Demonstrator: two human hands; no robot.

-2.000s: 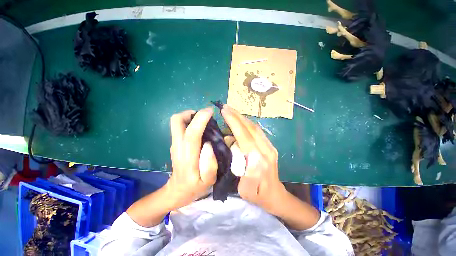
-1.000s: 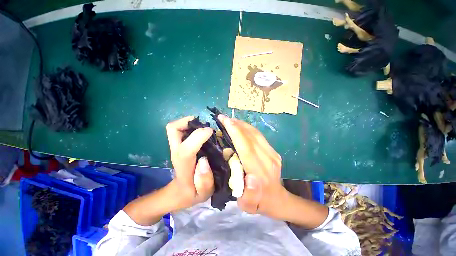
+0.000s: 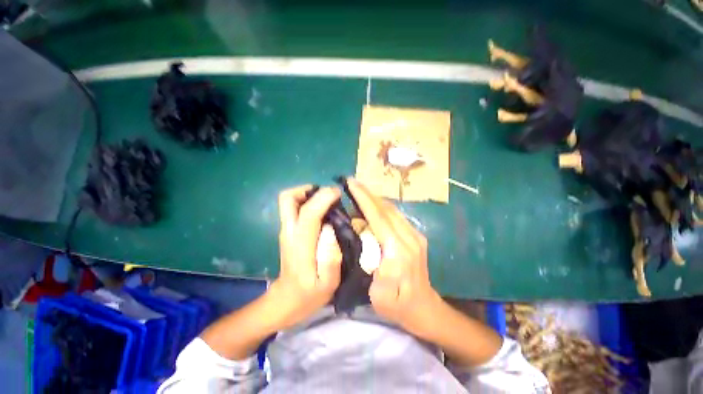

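Note:
My left hand (image 3: 310, 248) and my right hand (image 3: 395, 255) hold a black garment (image 3: 351, 271) between them, low in front of me at the bench's near edge. A small tan part (image 3: 358, 225) shows between the hands, inside the cloth; most of it is hidden. The fingertips of both hands pinch the garment's upper edges, which stand apart. Beyond the hands lies a tan cardboard square (image 3: 374, 125) with a white blob (image 3: 402, 157) ringed by brown stains.
Black garment clumps (image 3: 123, 183) lie at left. Dressed figures (image 3: 621, 146) with tan legs lie at right. A thin pale stick (image 3: 464, 186) projects from the card's right side. Blue bins (image 3: 131, 338) stand below left; a bin of tan leg parts (image 3: 566, 354) is below right.
The view has tilted, so the bench and its things appear lower and more of the far side shows. Both hands still hold the garment, and its upper edges spread apart a little since the first frame.

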